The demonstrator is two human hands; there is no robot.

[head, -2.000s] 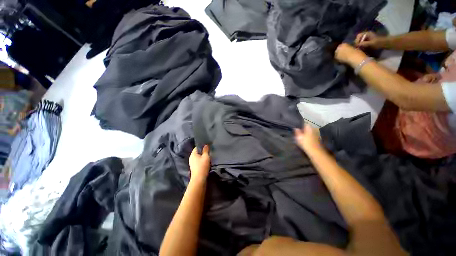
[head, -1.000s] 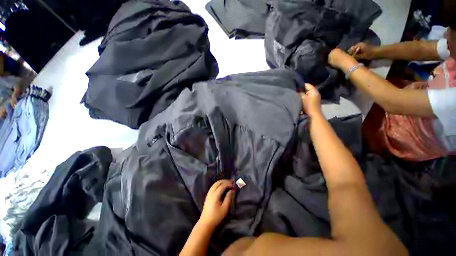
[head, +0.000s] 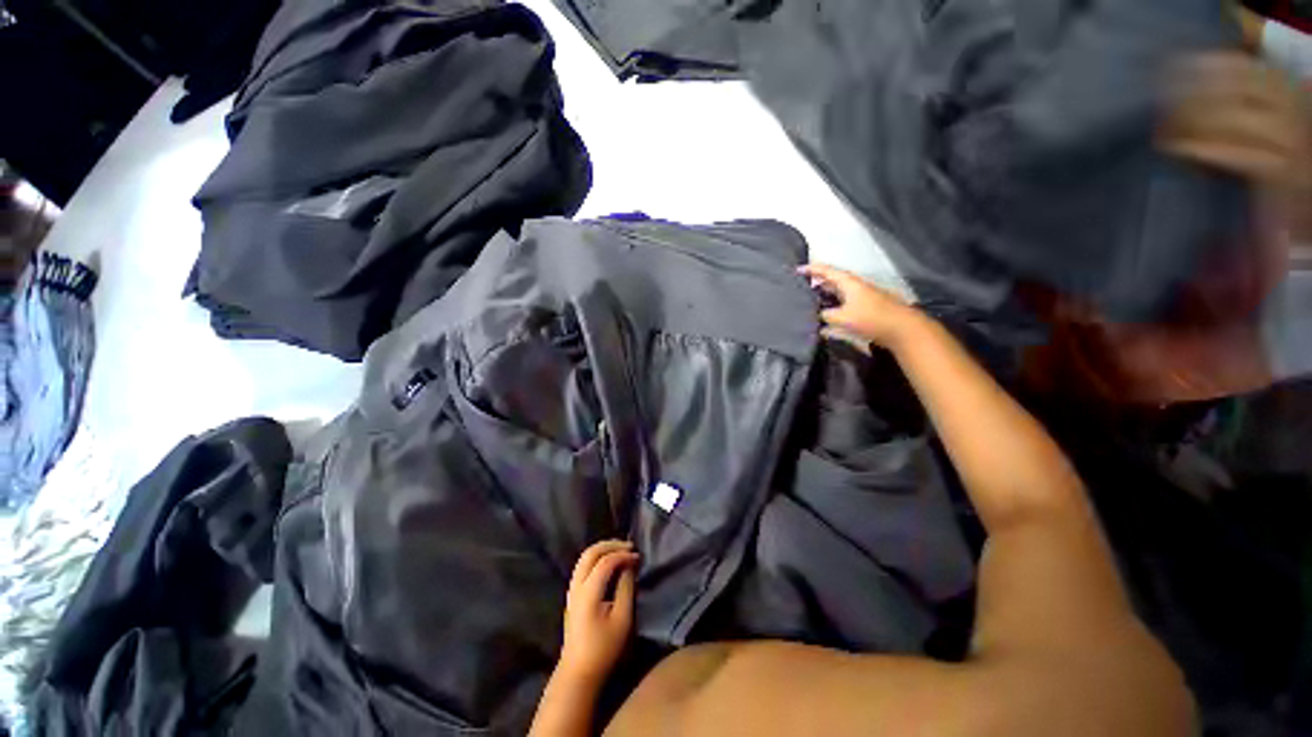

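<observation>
A dark grey jacket (head: 518,461) lies spread in front of me with its shiny lining (head: 712,418) facing up. A white care label (head: 665,498) shows on the lining, and a small dark brand label (head: 415,386) lies at the left. My left hand (head: 602,598) holds the fabric near the bottom middle, below the care label. My right hand (head: 852,305) pinches the jacket's edge at the upper right, its thumb and fingers at the hem corner.
A crumpled grey jacket heap (head: 389,187) lies at the upper left of the white table (head: 676,151). Another person's blurred hand (head: 1235,115) moves a grey garment (head: 1007,159) at the upper right. Light blue garments (head: 51,374) are at the far left.
The jacket has been turned over so its lining shows. My left hand has moved down and my right hand up. The other person's grey garment now spreads out, lifted, towards the right.
</observation>
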